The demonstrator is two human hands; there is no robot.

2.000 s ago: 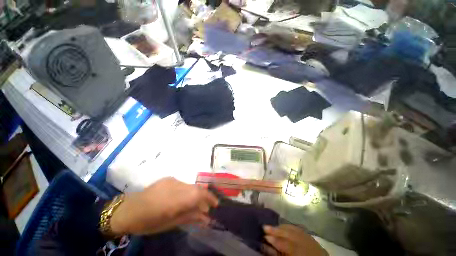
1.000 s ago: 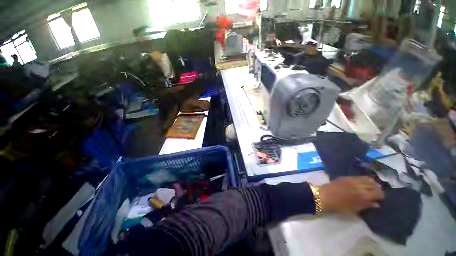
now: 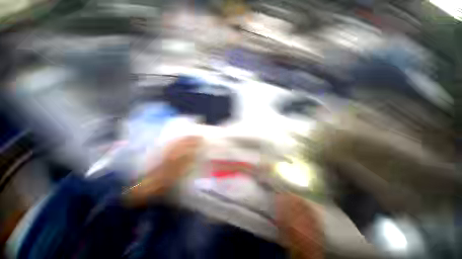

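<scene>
The frame is heavily blurred. My left hand [image 3: 169, 164] is over the left part of the white table, just left of the template's red band [image 3: 230, 168]; I cannot tell if it holds anything. My right hand [image 3: 299, 222] is at the lower right of the red band, below the bright needle lamp [image 3: 295, 173]; its fingers are too blurred to read. The sewing machine head [image 3: 385, 152] is a beige smear on the right.
Dark cut panels [image 3: 202, 101] lie on the table [image 3: 256, 111] behind my left hand. A smaller dark piece [image 3: 299, 105] lies behind the lamp. The neighbouring machine is a grey blur at the left. A blue crate edge [image 3: 48, 217] shows at the lower left.
The view has swung back from the crate and neighbouring machine to the sewing area. My left hand has left the dark panels for the template's side. My right hand is in view again.
</scene>
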